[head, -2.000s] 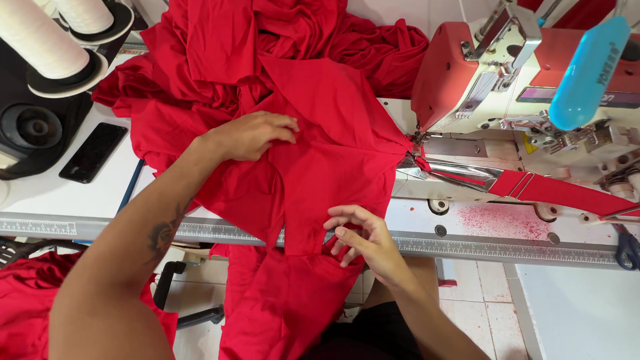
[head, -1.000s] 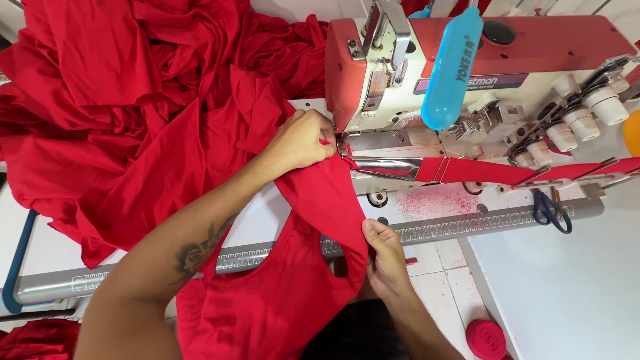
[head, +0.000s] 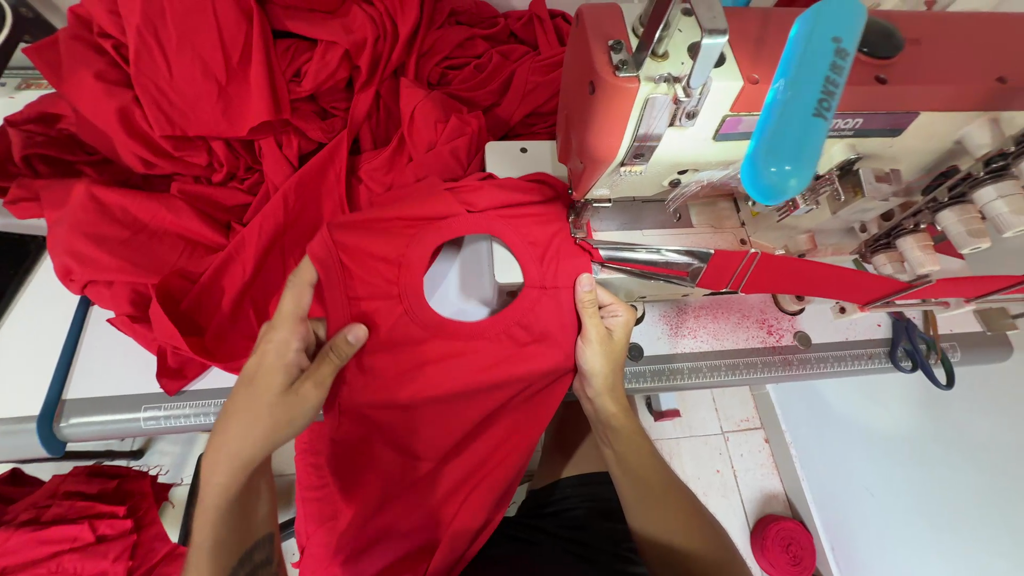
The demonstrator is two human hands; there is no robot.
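A red knit garment (head: 448,384) with a round banded opening is spread between my hands at the front of a red and cream industrial sewing machine (head: 596,104). My left hand (head: 308,352) grips its left edge between thumb and fingers. On its right edge, just below the presser foot (head: 580,220), my right hand (head: 600,328) pinches the cloth. The garment's upper right edge lies at the foot. A red fabric strip (head: 808,272) runs through a metal binder folder (head: 656,260) to the foot.
A heap of red fabric (head: 240,160) covers the table's left part. A ruler-marked rail (head: 720,370) runs along the front edge, with scissors (head: 920,352) at its right. A blue plastic piece (head: 800,104) hangs before the machine. A red roll (head: 784,544) lies low right.
My left hand has moved away from the presser foot to the garment's left edge. The round opening now lies spread flat beside the foot. My right hand has moved up close to the folder.
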